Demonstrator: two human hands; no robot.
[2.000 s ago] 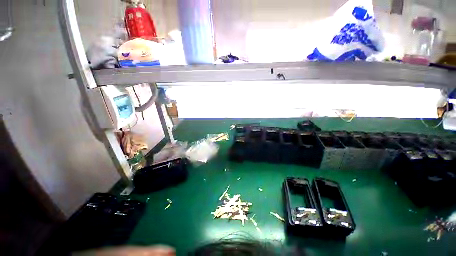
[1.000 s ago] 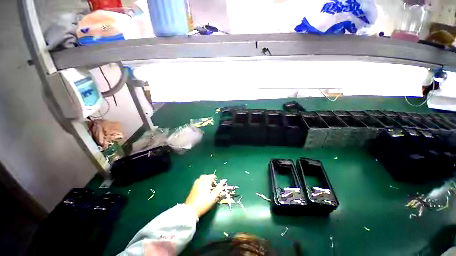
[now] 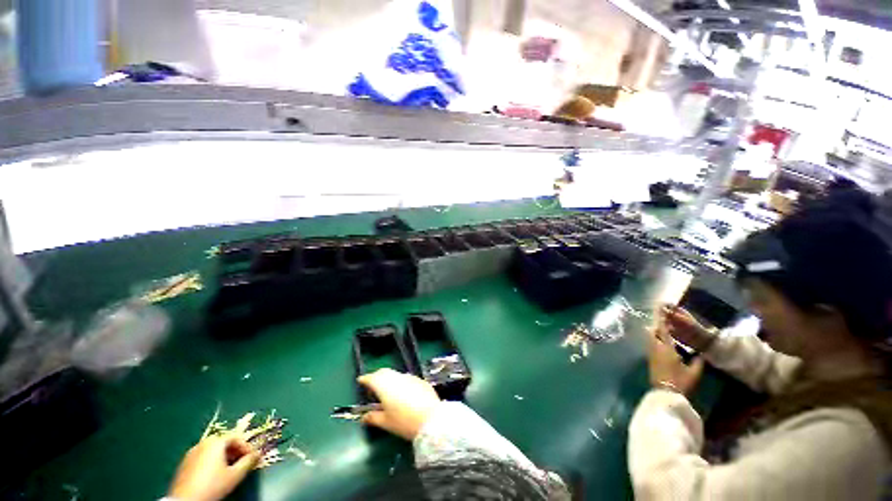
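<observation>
My left hand [image 3: 210, 468] is at the lower left, its fingertips at the near left side of a loose pile of pale strips [image 3: 266, 431]; whether they hold a strip cannot be told. My right hand [image 3: 399, 403] reaches over the near end of the left one of two black open frame stacks [image 3: 379, 342], hiding that end. A small dark and pale slim piece [image 3: 347, 412] shows at its fingertips, too blurred to name. The right frame stack [image 3: 432, 338] stands beside it, with pale detail at its near end.
A long row of black stacked frames [image 3: 323, 269] runs along the back, with another black group [image 3: 567, 274] before it. Crumpled clear bags [image 3: 122, 338] and a black stack [image 3: 44, 411] lie left. A person [image 3: 782, 411] sits right, beside another strip pile [image 3: 587, 338]. A shelf [image 3: 225, 108] spans above.
The view has swung right, bringing the neighbouring person into sight. My left hand has come to the strip pile since the oldest frame. My right hand has appeared at the paired frame stacks.
</observation>
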